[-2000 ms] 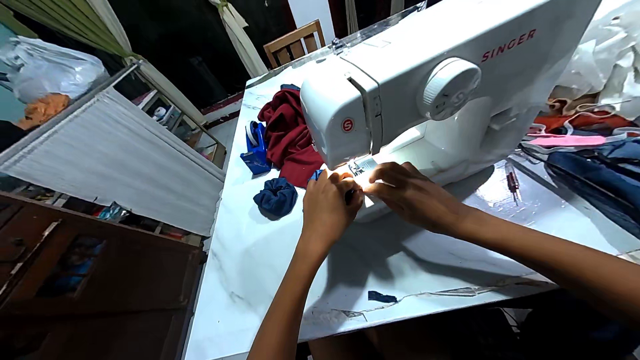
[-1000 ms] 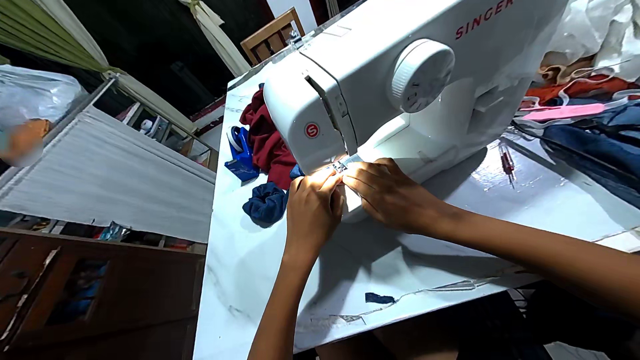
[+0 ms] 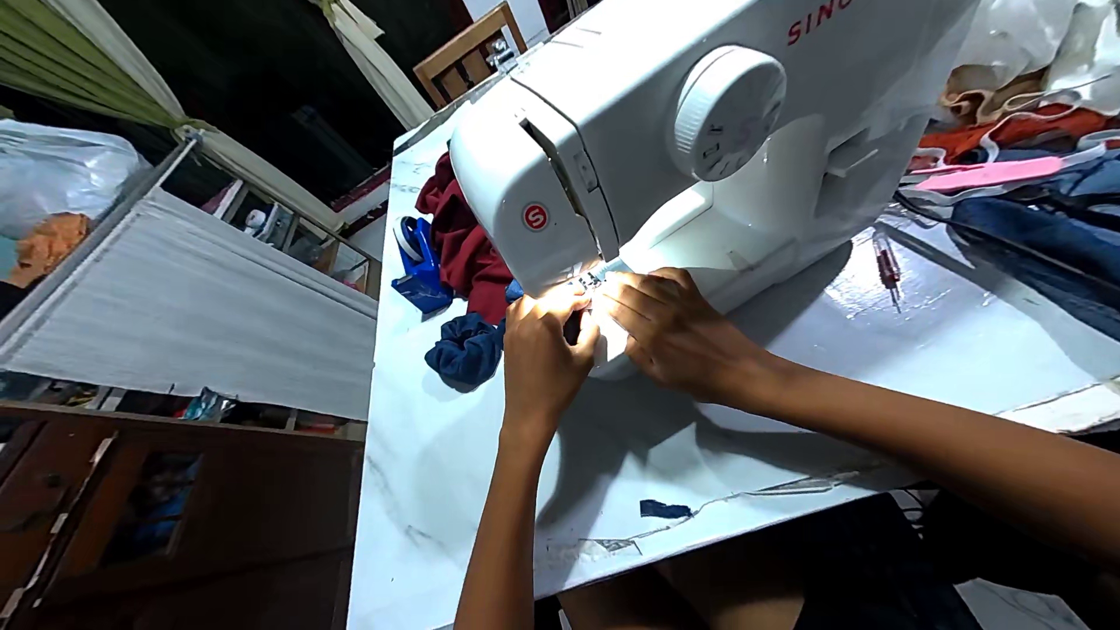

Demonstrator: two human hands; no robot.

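Note:
A white Singer sewing machine (image 3: 647, 114) stands on the marbled table, its lamp lit over the presser foot (image 3: 591, 280). Close in front of the foot, my left hand (image 3: 547, 341) has its thumb and fingers bent together. My right hand (image 3: 669, 332) lies on the machine bed just right of the foot, fingertips near those of the left. Whatever is between the fingers is hidden, apart from a dark patch. A navy blue scrunchie (image 3: 465, 350) rests left of my left hand, with a bit of blue fabric beside it. Dark red cloth (image 3: 464, 245) lies behind.
A blue tape dispenser (image 3: 422, 267) stands near the table's left edge. A small dark fabric scrap (image 3: 665, 509) lies near the front edge. On the right are a small red tool (image 3: 887, 269), pink-handled scissors (image 3: 989, 174) and heaped denim (image 3: 1041, 249).
The view has moved nearer to the machine. Both hands stay at the presser foot, with only small shifts of the fingers.

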